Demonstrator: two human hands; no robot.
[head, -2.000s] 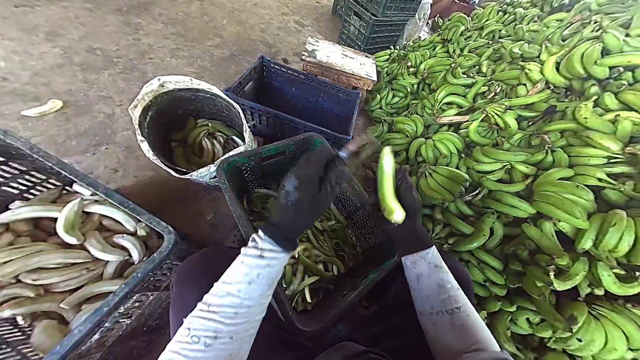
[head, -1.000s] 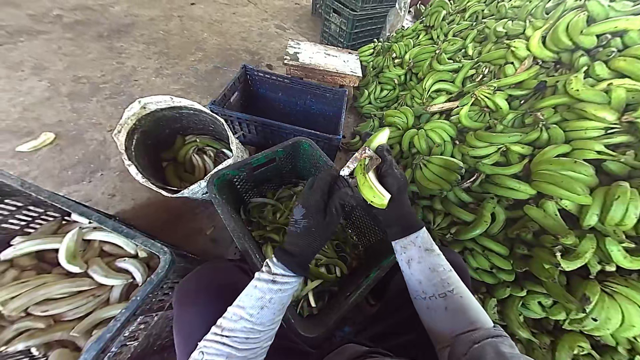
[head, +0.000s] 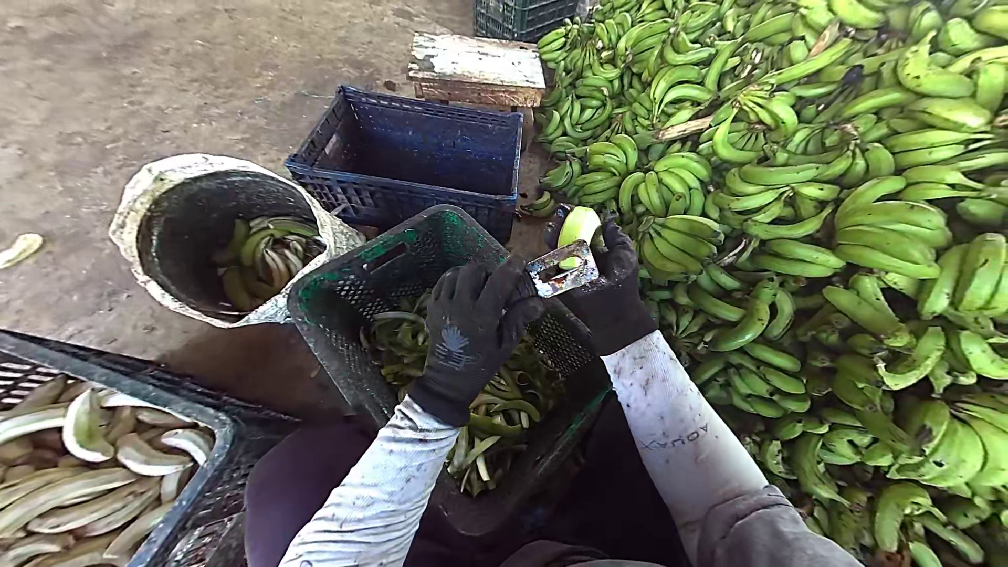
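Observation:
My left hand (head: 476, 327), in a black glove, grips the handle of a metal peeler (head: 562, 269) with a slotted blade. The blade lies against a green plantain (head: 579, 227), partly peeled and pale on top. My right hand (head: 610, 287), also gloved in black, holds the plantain's lower part, which the fingers and the peeler partly hide. Both hands are above the right side of a dark green crate (head: 331, 303) that contains strips of peel (head: 504, 405).
Green plantain bunches (head: 890, 228) are heaped at right. A blue crate (head: 425, 185) and wooden stool (head: 476, 63) stand ahead. A white-rimmed bucket (head: 130, 228) with peels stands at left; peeled plantains (head: 71, 496) fill a crate (head: 220, 441) at lower left. Another peel-like piece (head: 20, 250) lies on the floor.
Two seconds ago the plantain stood upright in my right hand, with the peeler apart from it. The peeler has since come against the plantain, which is now tilted differently.

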